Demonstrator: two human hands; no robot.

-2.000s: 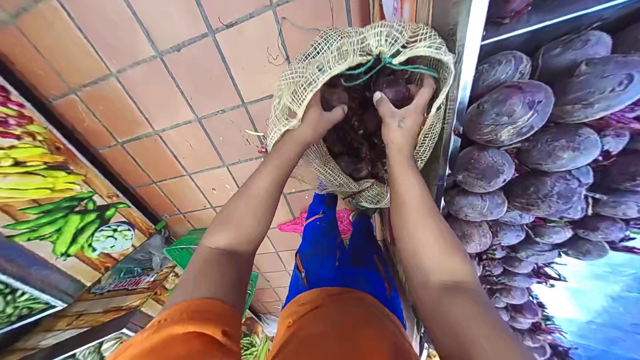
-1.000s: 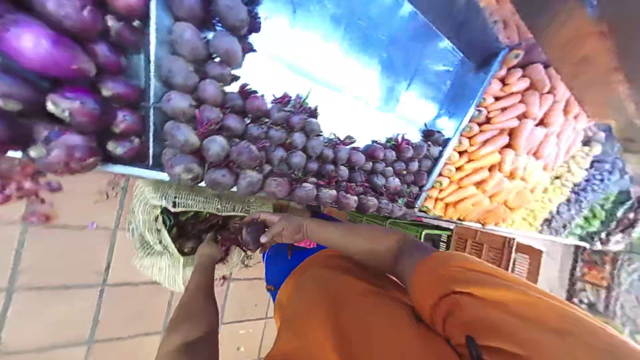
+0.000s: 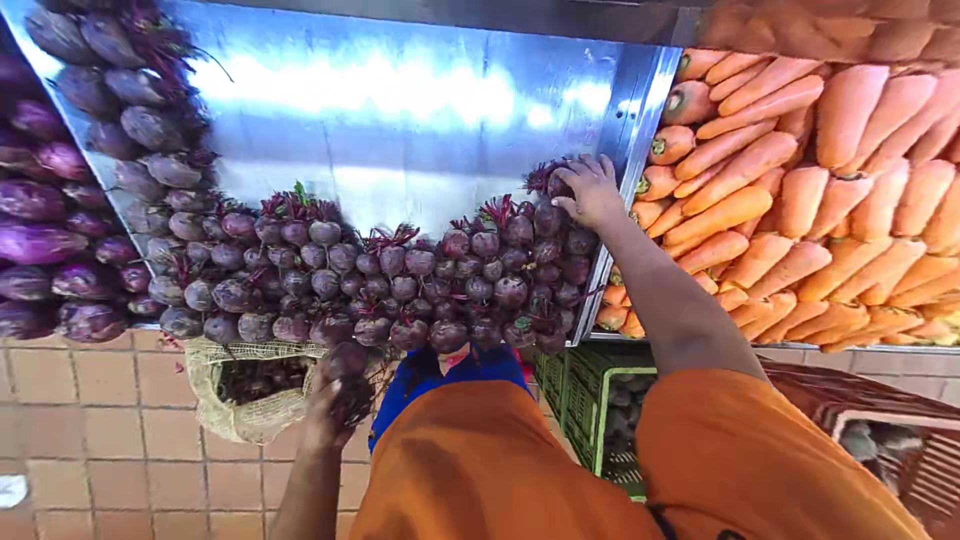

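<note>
My right hand (image 3: 589, 191) is closed over a beet (image 3: 559, 186) at the right end of the stacked beets (image 3: 405, 289), beside the metal divider. My left hand (image 3: 330, 405) holds beets (image 3: 349, 375) with roots or stems attached, low in front of the display; how many is unclear. Just left of that hand, an open mesh sack (image 3: 225, 420) stands on the tiles with dark beets (image 3: 262, 379) inside. The stacked beets line the front and left side of a shiny metal display bin (image 3: 375, 135), their reddish stems pointing inward.
Carrots (image 3: 750, 172) fill the section right of the metal divider (image 3: 626, 172). Purple onions (image 3: 45, 240) lie at the left. Below the display's edge stand a green plastic crate (image 3: 592, 397) and a reddish-brown crate (image 3: 832, 390).
Both hands were in the sack at first, then held beets beside it. My right hand has moved to the display's right end, my left hand staying near the sack. The view has swung to the display.
</note>
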